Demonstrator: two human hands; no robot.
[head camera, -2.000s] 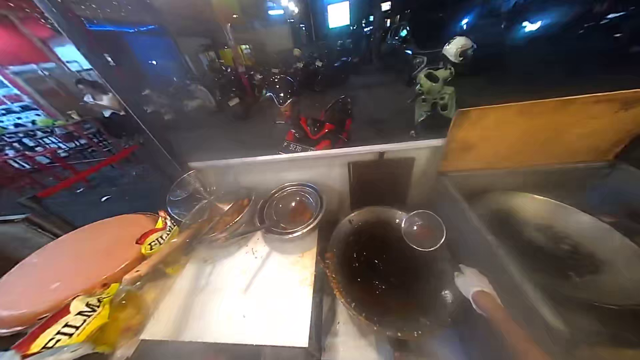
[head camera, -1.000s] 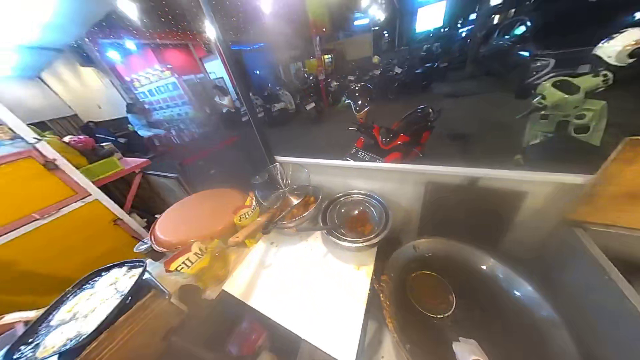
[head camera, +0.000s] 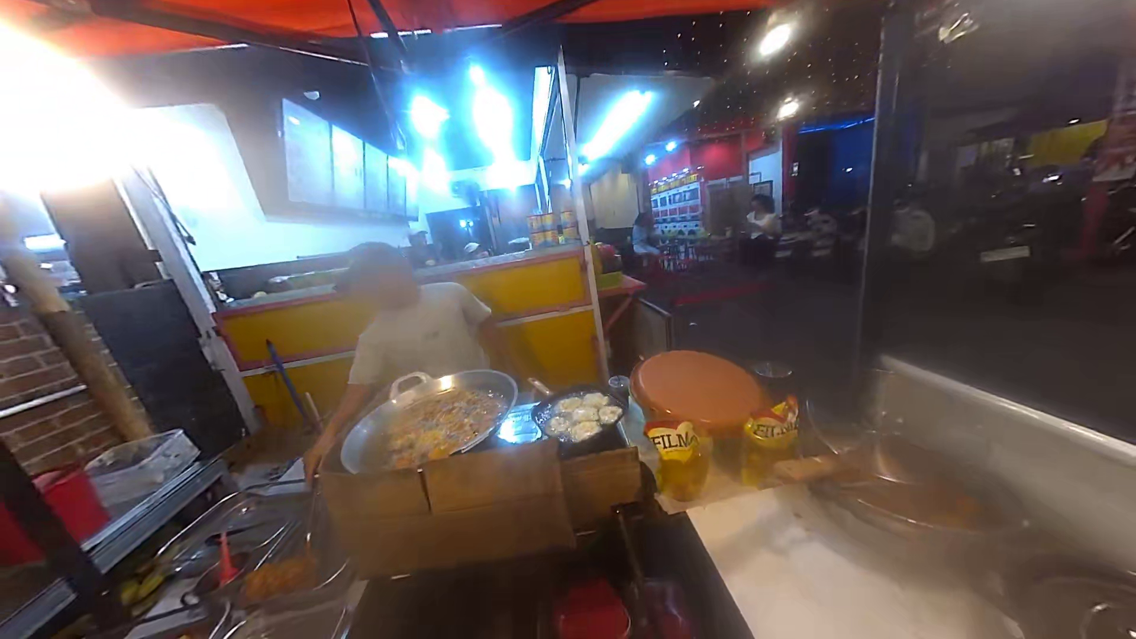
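Note:
Neither of my hands is in the head view now. Straight ahead, a large metal wok (head camera: 353, 448) holds food in brown liquid. Beside it on the right, pale battered pieces (head camera: 582, 415) lie in a smaller dark frying pan (head camera: 543, 437). Two yellow Filma oil pouches (head camera: 682, 461) (head camera: 770, 448) stand in front of a round container with a brown lid (head camera: 697, 387). At the right, a blurred metal bowl (head camera: 923, 519) sits by a white work surface (head camera: 799, 568), with a wooden handle (head camera: 806, 469) across its edge.
A person in a pale shirt (head camera: 422, 333) stands behind the wok. Cardboard (head camera: 479, 506) shields the wok's near side. Metal trays (head camera: 235, 532) with food lie at the lower left, near a red container (head camera: 67, 506). A low metal wall (head camera: 1012, 426) edges the right side.
The view has swung far left. The gloved right hand, seen earlier beside a large dark wok, and that wok have left the view.

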